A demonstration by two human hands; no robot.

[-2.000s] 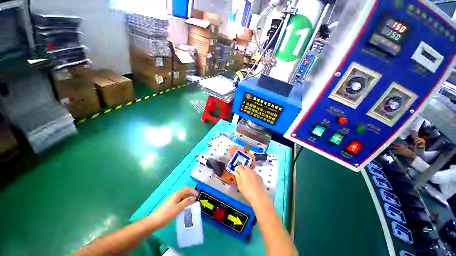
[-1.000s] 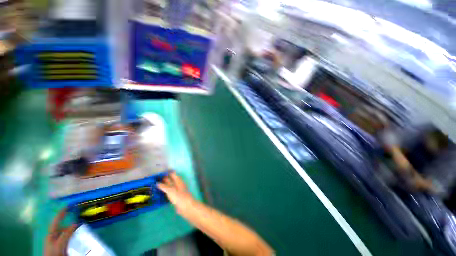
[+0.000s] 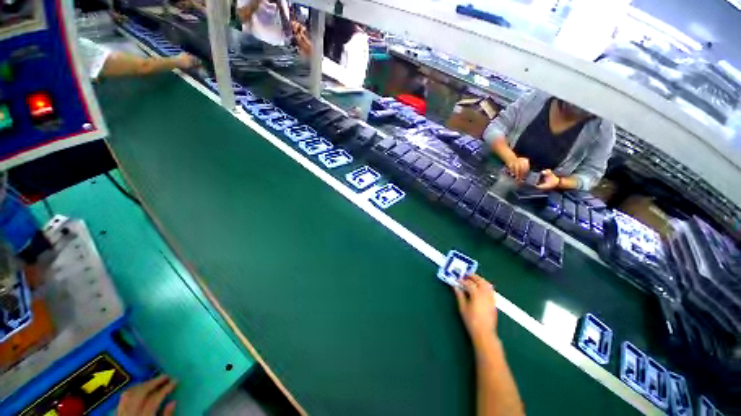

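Note:
My right hand (image 3: 479, 302) grips the near edge of a flat panel (image 3: 457, 268) with pale-blue border and dark centre, at the conveyor's white line. My left hand (image 3: 146, 398) is cut off by the bottom edge, beside the press's blue base; whether it holds anything is hidden. Another panel (image 3: 15, 309) lies over the orange-brown nest (image 3: 26, 337) at the left edge, partly cut off. The base control (image 3: 81, 390) shows a red button and a yellow arrow.
The green conveyor (image 3: 325, 284) carries rows of panels (image 3: 309, 142) and dark housings (image 3: 463, 195). A control box (image 3: 41, 73) hangs upper left. A person (image 3: 556, 138) handles a housing opposite; another person's arm (image 3: 142, 65) reaches over the belt. Shelf posts (image 3: 221, 53) stand along the line.
The view has swung right to the conveyor. My right hand has moved from the press base to the belt and now holds a panel. The pale sheet in my left hand no longer shows.

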